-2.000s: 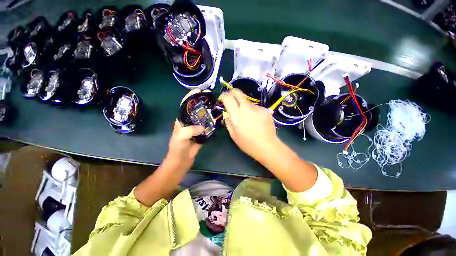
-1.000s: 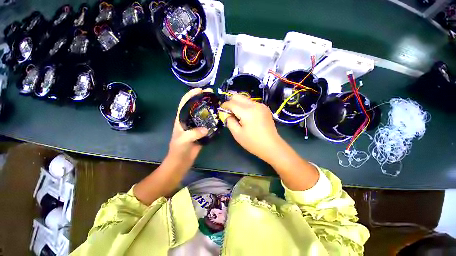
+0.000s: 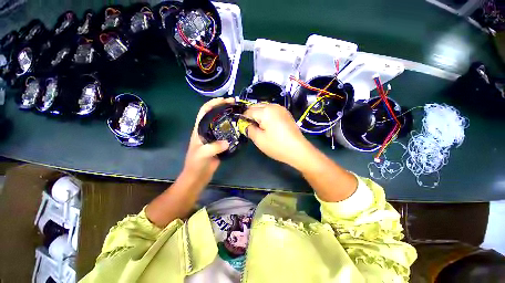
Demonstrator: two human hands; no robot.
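My left hand (image 3: 204, 149) holds a black camera head (image 3: 225, 130) tilted, its open face with a silvery board and thin wires turned up. My right hand (image 3: 272, 130) is at the head's right edge, fingertips pinched, with yellow covering on a fingertip. What the fingertips pinch is too small to tell; a yellow wire runs beside them. A white camera base housing (image 3: 277, 61) with a black cavity lies just behind my right hand, partly hidden by it. Two more housings (image 3: 330, 52) (image 3: 372, 72) stand to its right, with red and yellow lead wires rising from their cavities.
Black head units (image 3: 130, 119) stand in rows at the left. A head rests on a white housing (image 3: 232, 44) at back centre. Tangled clear loops (image 3: 437, 138) lie at the right. White-and-black units (image 3: 58, 221) sit below the bench at lower left.
My right hand has moved from above the head's right side down onto its edge. My left hand now reaches further round the head, which is turned slightly. The view has shifted a little.
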